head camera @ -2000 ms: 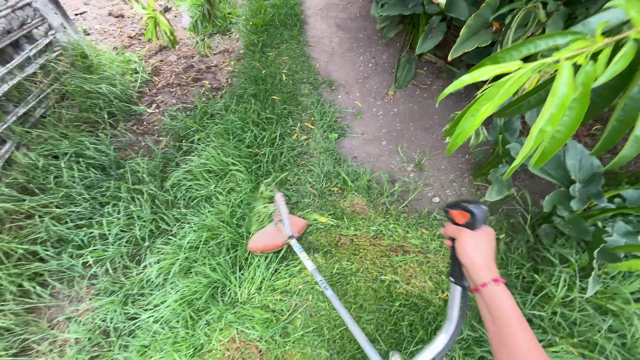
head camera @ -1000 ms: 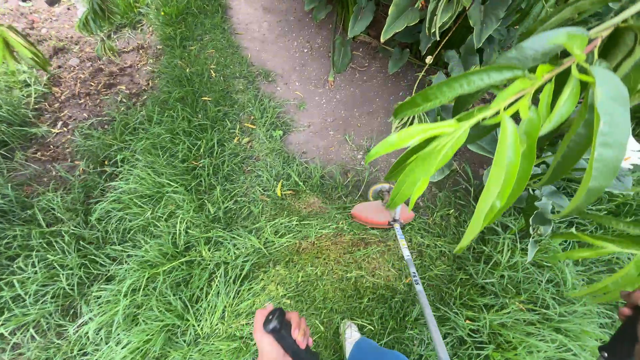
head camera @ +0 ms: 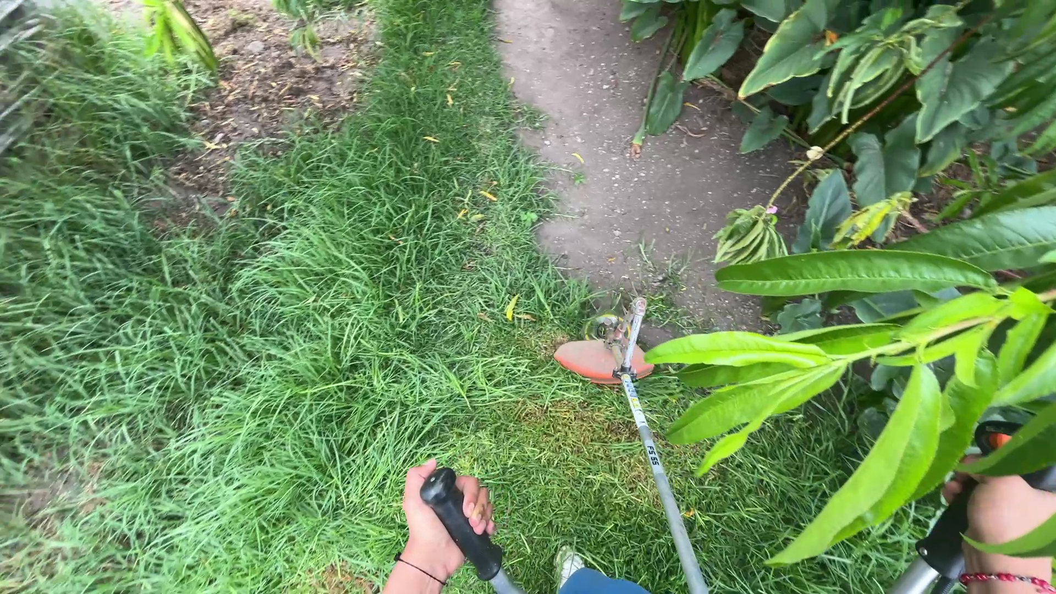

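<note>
My left hand [head camera: 437,516] grips the black left handle [head camera: 464,524] of a string trimmer at the bottom centre. At the lower right my right hand [head camera: 1002,516], with a red beaded bracelet at its wrist, holds the trimmer's control handle [head camera: 945,536], partly hidden by green leaves. From the bottom edge the grey metal shaft [head camera: 664,487] runs up to the trimmer's orange guard [head camera: 590,361]. The cutting head [head camera: 609,327] shows blurred just beyond the guard, where the grass meets the dirt path.
A leafy branch [head camera: 874,346] hangs across the right side, close to the camera. Tall grass [head camera: 330,363] fills the left. A dirt path [head camera: 577,107] runs ahead, bordered by broad-leaved plants [head camera: 874,165]. My shoe [head camera: 568,563] stands on short grass.
Since the oldest frame, the trimmer head has moved right, from the grass to the path's edge. My left hand, out of view then, now shows on its handle.
</note>
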